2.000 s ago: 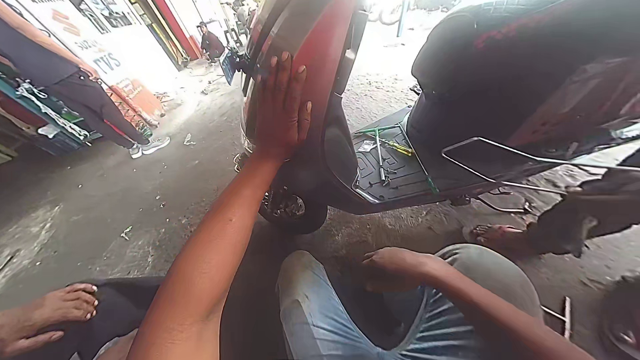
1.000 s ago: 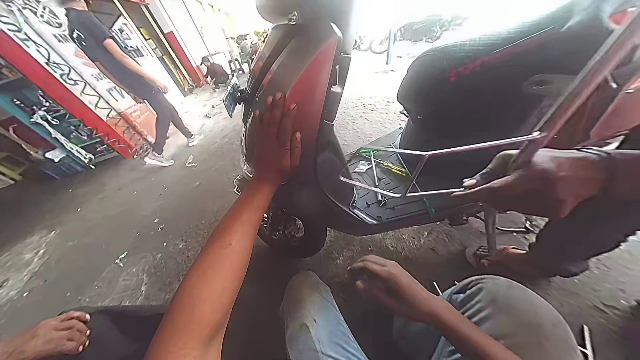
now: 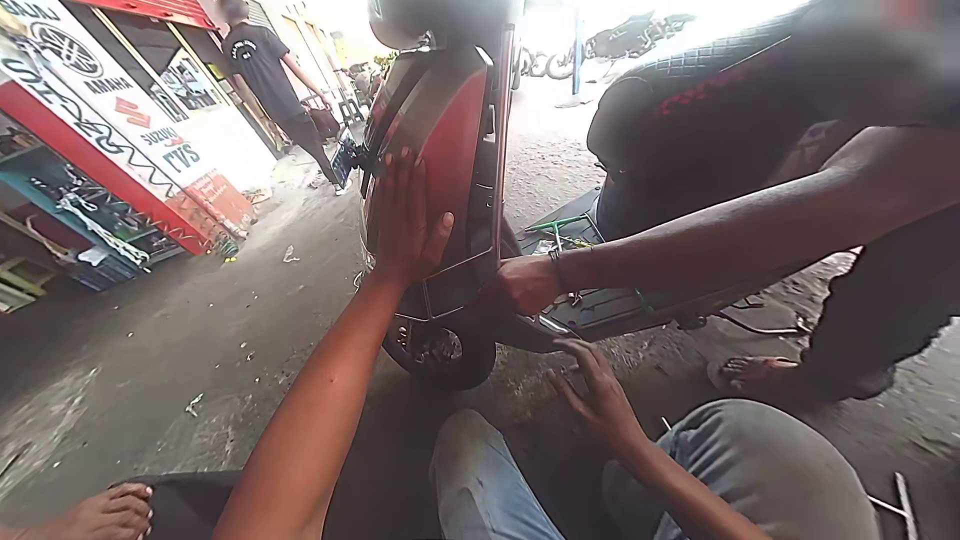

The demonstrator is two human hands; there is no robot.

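My left hand [image 3: 409, 217] lies flat on the red and grey front panel [image 3: 450, 135] of a scooter, fingers spread. Low in front of the footboard's edge, my right hand [image 3: 596, 390] is raised with its fingers apart and nothing in it. A co-worker's hand [image 3: 529, 285] reaches in from the right and grips a thin metal rod frame [image 3: 457, 266], which stands along the scooter's front, close to my left hand. The front wheel [image 3: 442, 356] is below. A green-handled tool [image 3: 559, 225] and other small items lie on the footboard [image 3: 592, 319], partly behind the co-worker's arm.
The co-worker's bare foot [image 3: 757, 367] is on the ground at right. My jeans knees are below. A bare hand or foot [image 3: 112, 514] shows at lower left. Metal rods [image 3: 904, 495] lie at lower right. Behind are a walking person [image 3: 266, 75] and a shop rack [image 3: 97, 217].
The co-worker's hand has brought the metal rod frame from the right to the scooter's front. My right hand has risen and its fingers have spread. My left hand has stayed on the panel.
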